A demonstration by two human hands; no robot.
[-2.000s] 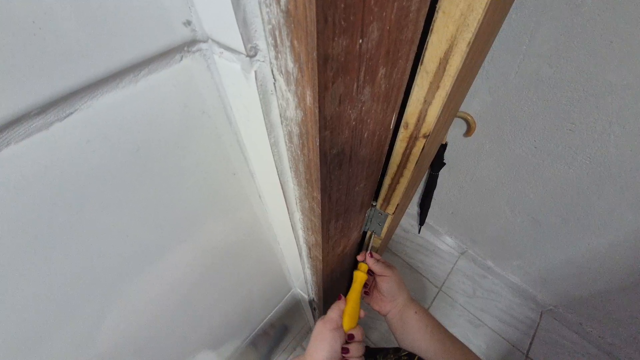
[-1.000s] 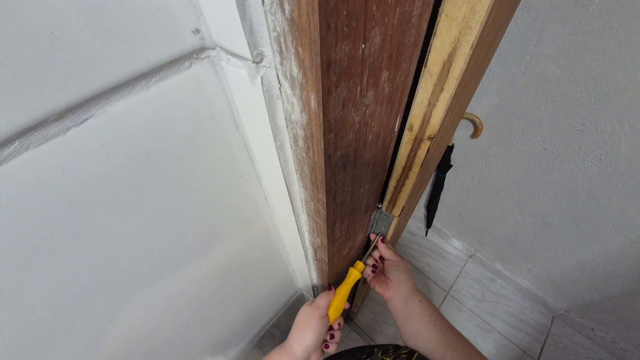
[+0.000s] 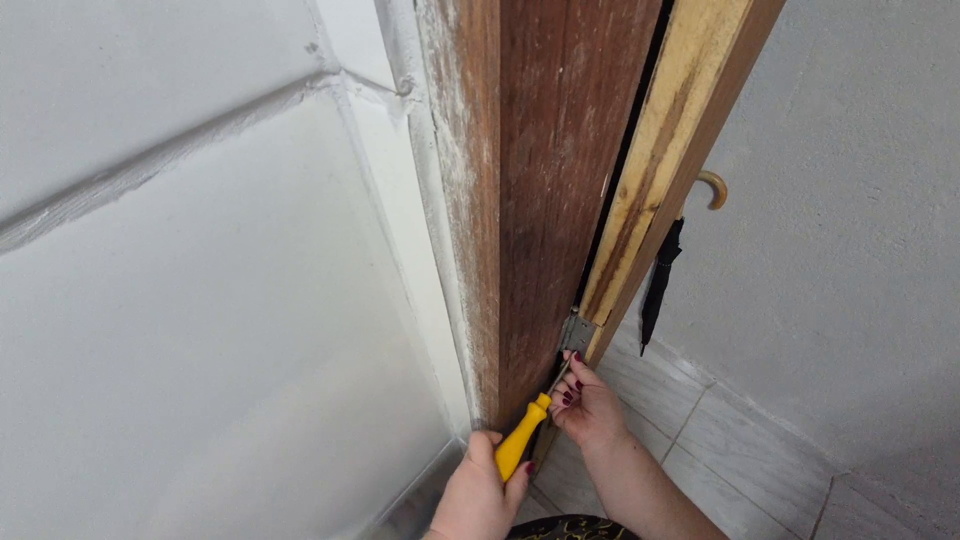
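Observation:
My left hand [image 3: 480,484] grips the yellow handle of a screwdriver [image 3: 523,436] at its lower end. The metal shaft slants up and right toward a metal hinge [image 3: 577,334], which sits between the door frame and the edge of a wooden door [image 3: 637,187]. Just below the hinge, my right hand [image 3: 589,401] has its thumb and fingertips closed around the shaft near the tip. Those fingers hide the tip, and no screw can be made out beneath them.
The reddish-brown wooden frame [image 3: 562,150] stands beside a white wall [image 3: 225,315] on the left. A black umbrella [image 3: 660,289] with a curved wooden handle hangs beyond the door, near the grey wall [image 3: 840,225]. Grey tiles [image 3: 735,450] cover the floor.
The screwdriver handle was more upright two seconds ago and now leans down to the left, with my left hand still around it. My right fingers stay by the hinge.

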